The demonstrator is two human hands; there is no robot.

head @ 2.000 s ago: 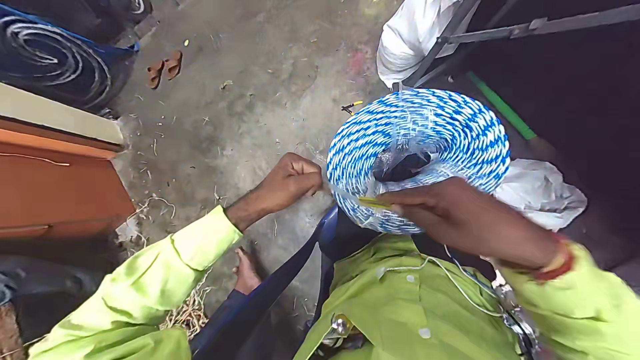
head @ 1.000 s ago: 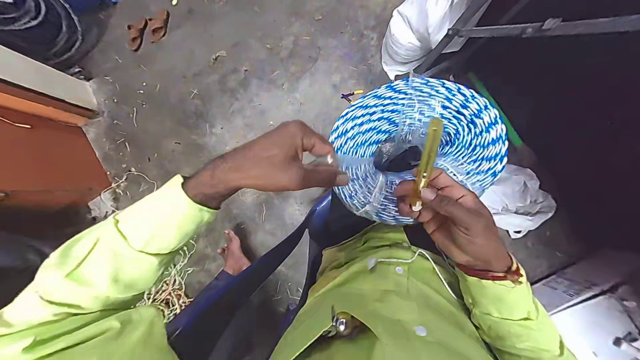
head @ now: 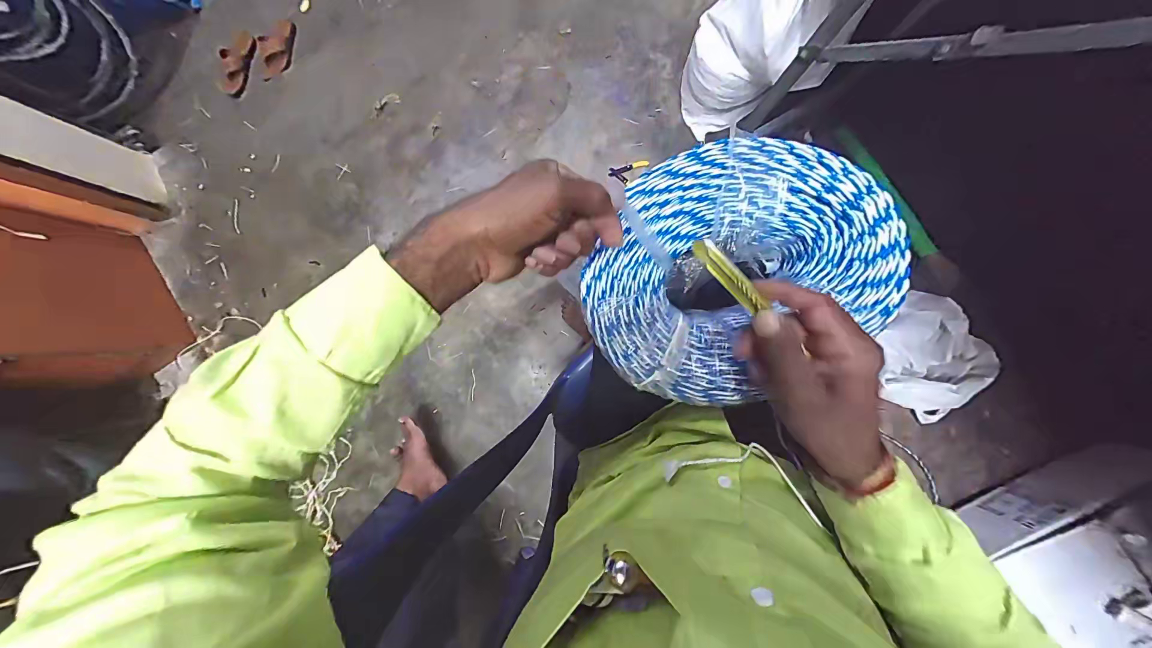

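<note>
A thick coil of blue-and-white twisted rope (head: 837, 216), partly wrapped in clear film, rests at my lap. My left hand (head: 540, 220) is at the coil's left edge, its fingers closed on a strip of clear plastic (head: 646, 232) that reaches toward the coil's centre hole. Over the near side of the coil, my right hand (head: 814, 378) grips a yellow utility knife (head: 733, 277) between thumb and fingers. The knife points up and left above the hole; whether its blade is out cannot be told.
White sacks (head: 742, 63) and a crumpled white plastic bag (head: 940, 355) lie beyond and right of the coil, near a metal frame (head: 981, 43). Brown sandals (head: 256, 58) and string scraps (head: 319, 495) are on the concrete floor. An orange cabinet (head: 90, 297) stands at left.
The yellow knife has gone from upright to tilted up-left over the coil's hole. My left hand has moved up along the coil's left side, with the clear strip now stretched out from its fingers.
</note>
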